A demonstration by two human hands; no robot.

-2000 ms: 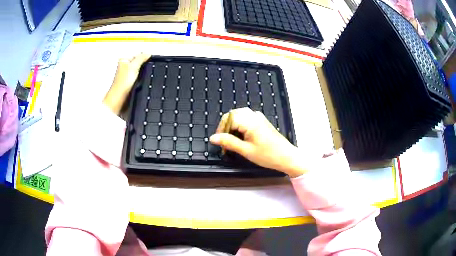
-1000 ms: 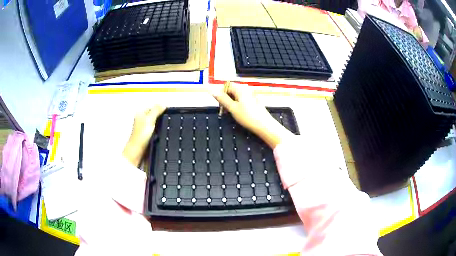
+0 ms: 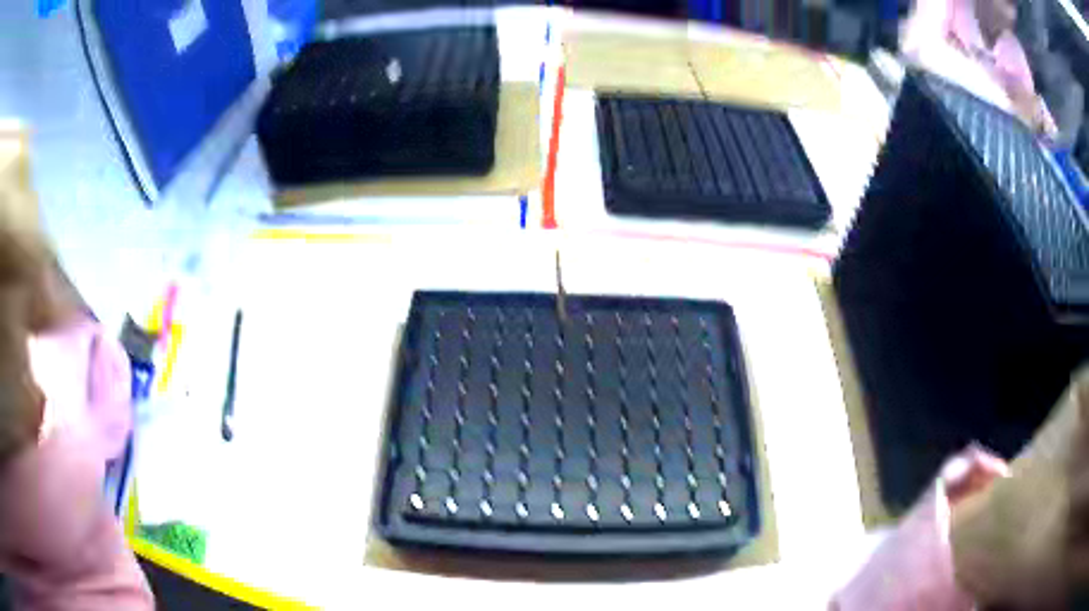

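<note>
The black component tray (image 3: 573,543) lies on brown cardboard in front of me, with small silvery-white components (image 3: 559,512) in regular rows. A thin tan tool (image 3: 560,287) rests across its back rim, out of my hands. My left hand (image 3: 22,281) is a large brownish blur at the left edge, above a pink sleeve. My right hand (image 3: 1033,513) is a similar blur cut off by the right edge, beside a pink cuff. Both are away from the tray; their fingers cannot be made out.
A black tray stack (image 3: 382,131) stands at upper left, and a separate black tray (image 3: 717,161) at top centre. A tall tray stack (image 3: 943,310) stands at right. A dark pen (image 3: 232,376) lies at left, near a blue folder (image 3: 185,84). A person's pink sleeve (image 3: 1015,78) shows at upper right.
Both hands have left the tray and moved outward to the picture's sides. The tan tool has been let go at the tray's back rim. The view has shifted, so the bench appears lower and further right.
</note>
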